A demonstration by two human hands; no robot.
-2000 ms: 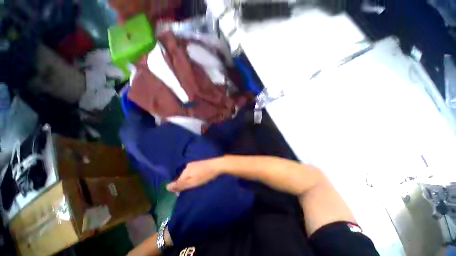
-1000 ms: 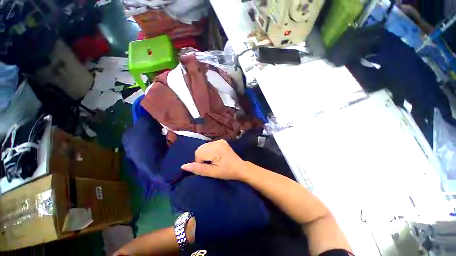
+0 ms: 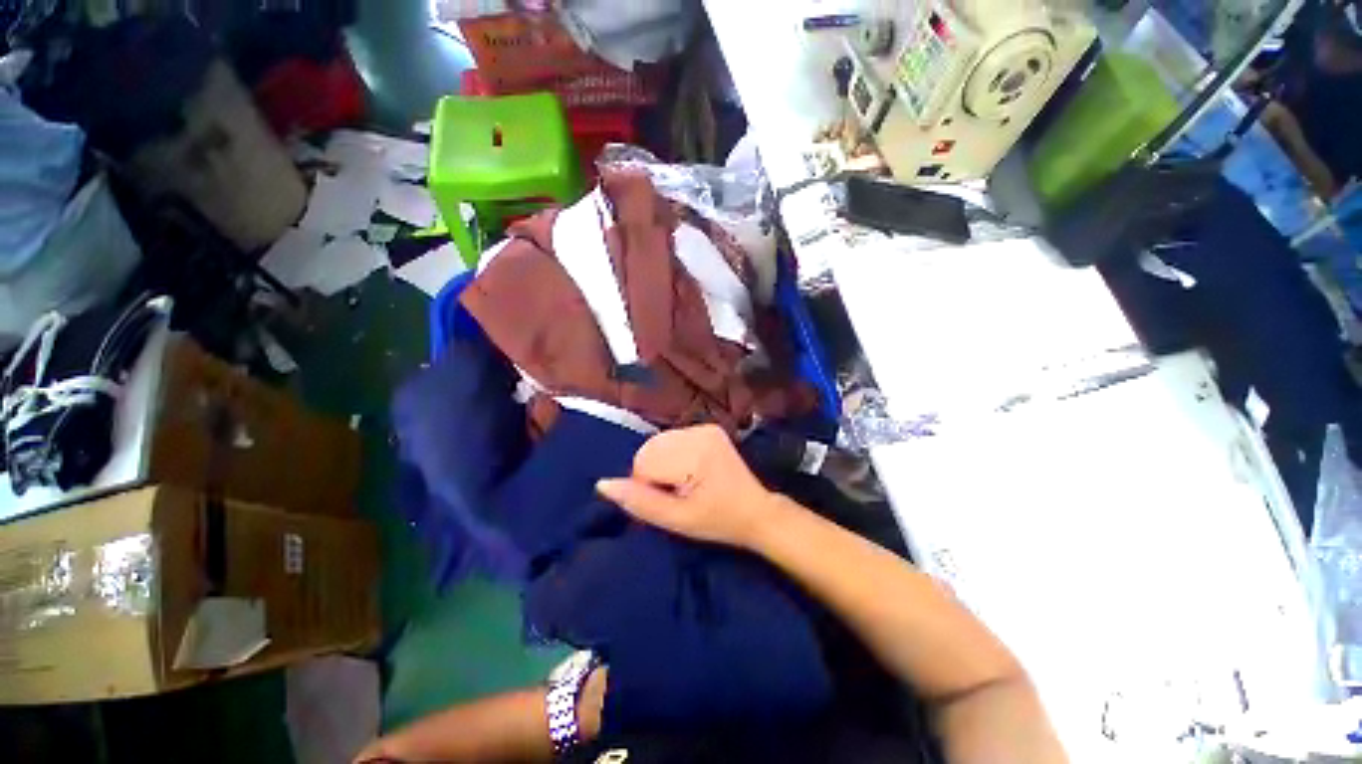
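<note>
A navy garment [image 3: 702, 627] lies bunched over the wearer's lap, with more navy cloth hanging at its left. My right hand [image 3: 695, 485] reaches in from the lower right, its fingers curled in a fist on the upper part of the navy garment. The cloth inside the fist is mostly hidden. My left forearm enters at the bottom edge with a metal watch on the wrist. My left hand is hidden behind or inside the navy cloth.
Brown-and-white garments [image 3: 575, 306] fill a blue container beyond the lap. A green stool [image 3: 505, 149] stands behind. Cardboard boxes [image 3: 284, 575] are at left. A white table [image 3: 1076, 523] runs along the right, with a dark phone [image 3: 907, 209] and a cream machine [image 3: 986, 82].
The view has shifted, showing more of the cream machine. My right hand has moved from low on the navy cloth to its upper part and is more tightly curled. My left hand stays hidden.
</note>
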